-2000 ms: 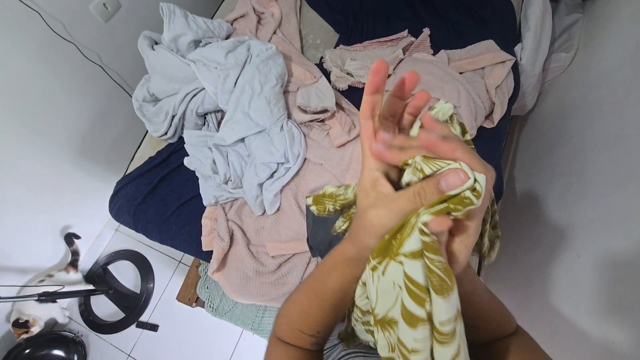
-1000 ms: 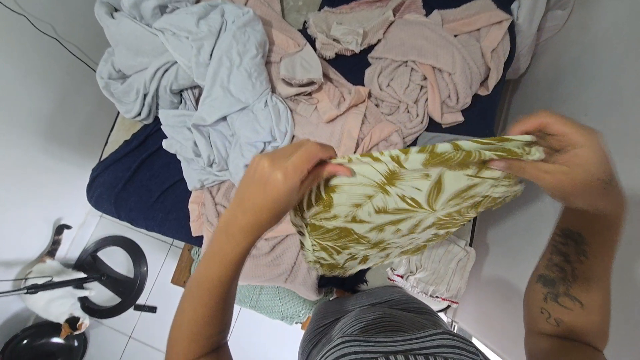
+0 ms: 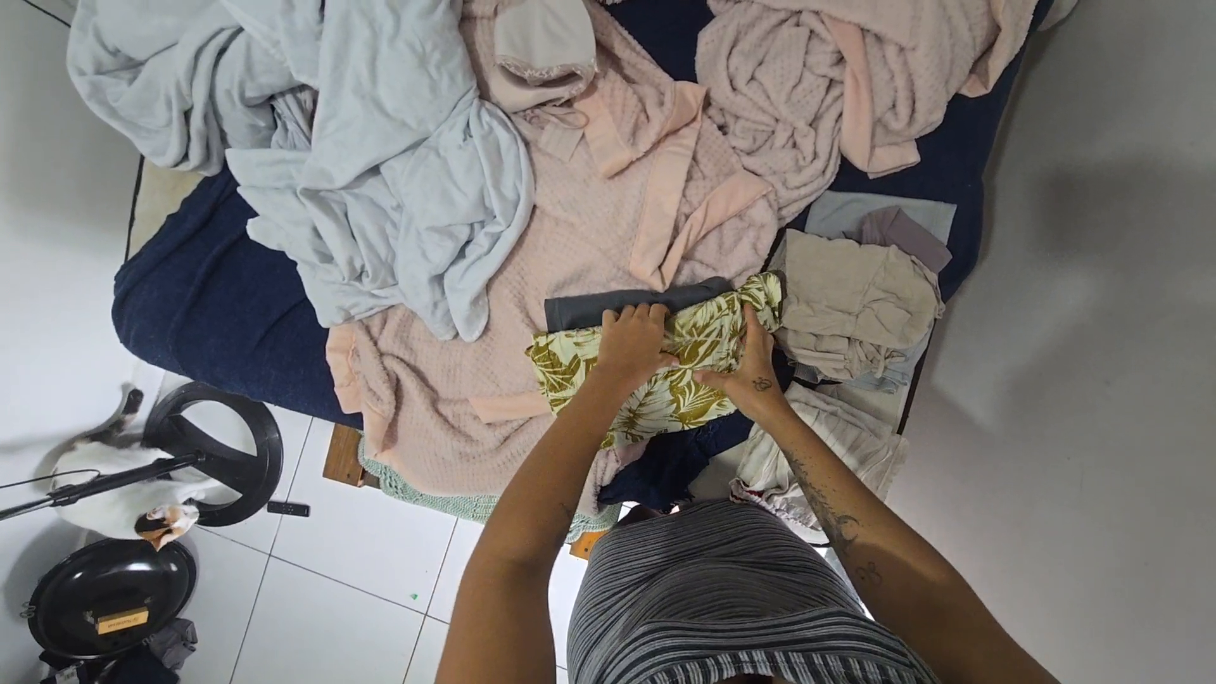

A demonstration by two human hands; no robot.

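Observation:
A cream garment with an olive leaf print (image 3: 703, 404) lies spread near the bed's front edge, partly over a folded dark grey cloth (image 3: 579, 311). My left hand (image 3: 632, 340) presses on its upper middle part, fingers bent over the far edge. At its right part rests my right hand (image 3: 749, 366), thumb and fingers apart on the cloth. A pink textured blanket (image 3: 551, 237) spreads beneath and behind. Just right of the print garment is a pile of folded beige clothes (image 3: 855, 290).
A crumpled light blue blanket (image 3: 399, 161) lies left on the navy bed sheet (image 3: 218, 285), another pink blanket (image 3: 779, 95) far right. On the tiled floor (image 3: 351, 551) are a cat (image 3: 104, 484), a round black stand base (image 3: 266, 456) and a black pan-like object (image 3: 114, 589).
The print garment was held up between both hands one second ago; it has come down onto the bed, my hands now closer together on it. The view has shifted.

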